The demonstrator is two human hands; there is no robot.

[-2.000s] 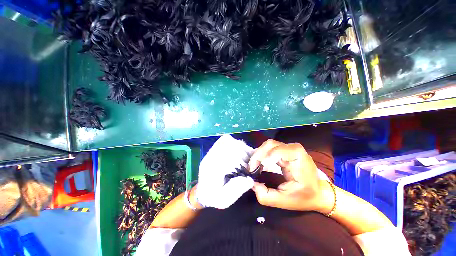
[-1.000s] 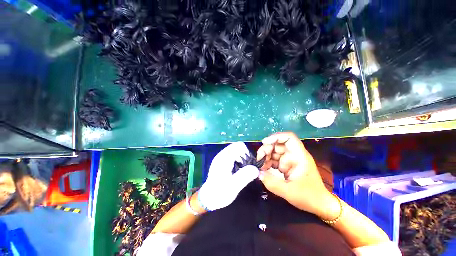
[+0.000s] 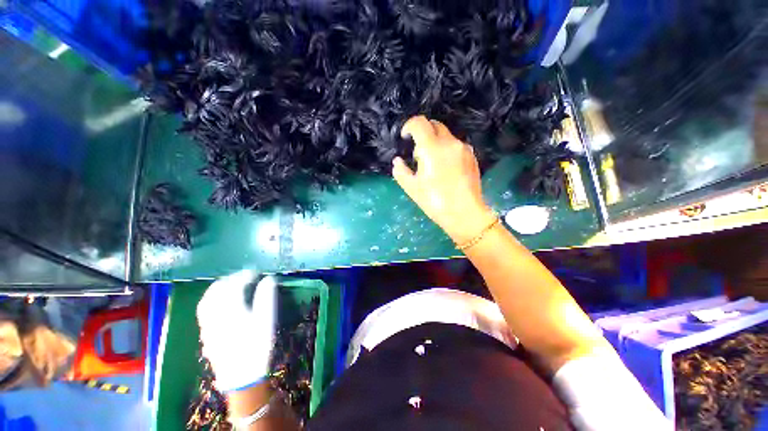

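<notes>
A large heap of black petal clusters (image 3: pixel 312 101) lies on the green bench. My bare right hand (image 3: pixel 438 172), with a thin gold bracelet, is at the front edge of the heap, fingers curled and thumb apart. Black blades show between them; I cannot tell if it grips one. My left hand (image 3: pixel 238 324), in a white glove, is over the green crate (image 3: pixel 324 337), back up, and its fingertips are blurred. I cannot see whether it holds anything. Black and gold-brown clusters (image 3: pixel 290 370) lie in the crate below it.
A separate black cluster (image 3: pixel 166 217) lies at the bench's left. A white oval object (image 3: pixel 526 220) lies near its right front edge, beside yellow-labelled tubes (image 3: pixel 575 183). Clear dividers stand at both sides. A blue crate (image 3: pixel 669 379) with gold-brown pieces is at lower right.
My hands have parted from the black cluster held over the lap. My right hand has moved forward to the heap, my left hand leftward over the green crate.
</notes>
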